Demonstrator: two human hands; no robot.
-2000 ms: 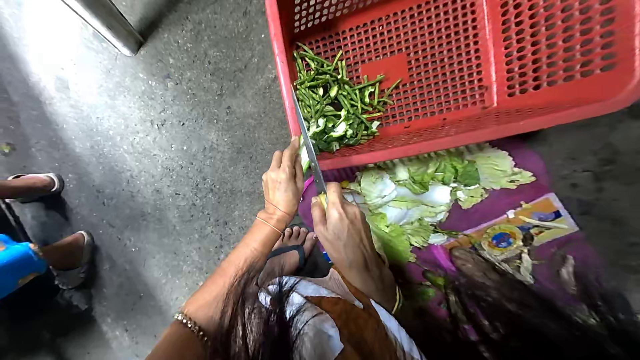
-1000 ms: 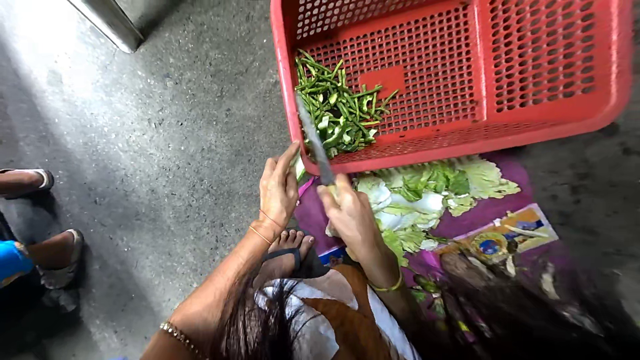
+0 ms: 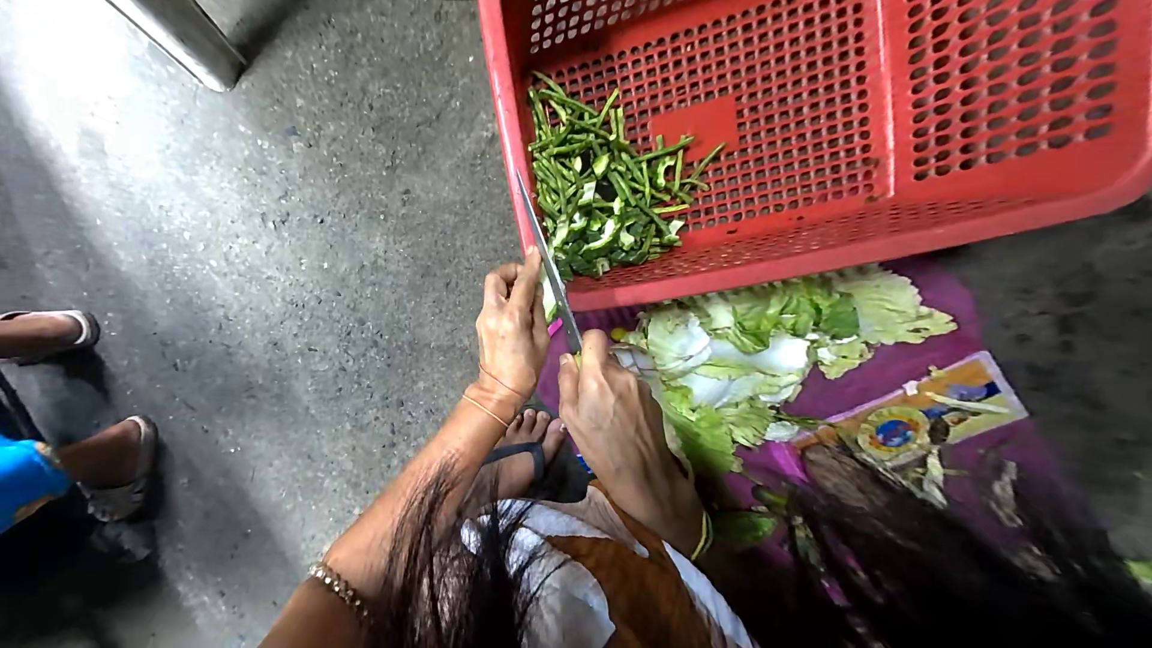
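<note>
My right hand (image 3: pixel 612 423) grips the handle of a knife (image 3: pixel 551 270), whose blade points up and left along the near left corner of a red plastic basket (image 3: pixel 765 274). Close to the blade's left side, my left hand (image 3: pixel 513 324) holds a pale green vegetable piece (image 3: pixel 548 299), mostly hidden by the fingers. Cut green beans (image 3: pixel 621 148) and sliced green vegetable pieces (image 3: pixel 612 234) lie in the basket's left end. Below the basket, cabbage leaves (image 3: pixel 738 360) are spread on a purple sheet (image 3: pixel 828 396).
A printed card (image 3: pixel 976 396) with vegetable scraps lies on the purple sheet. Another person's sandalled feet (image 3: pixel 112 459) are on the grey floor (image 3: pixel 297 270) at the left. A metal leg (image 3: pixel 193 45) stands at the upper left. Dark hair hangs across the lower view.
The knife blade stood over the vegetables inside the basket a second ago; now it lies beside the left rim, close to my left fingers. My right hand has drawn back a little.
</note>
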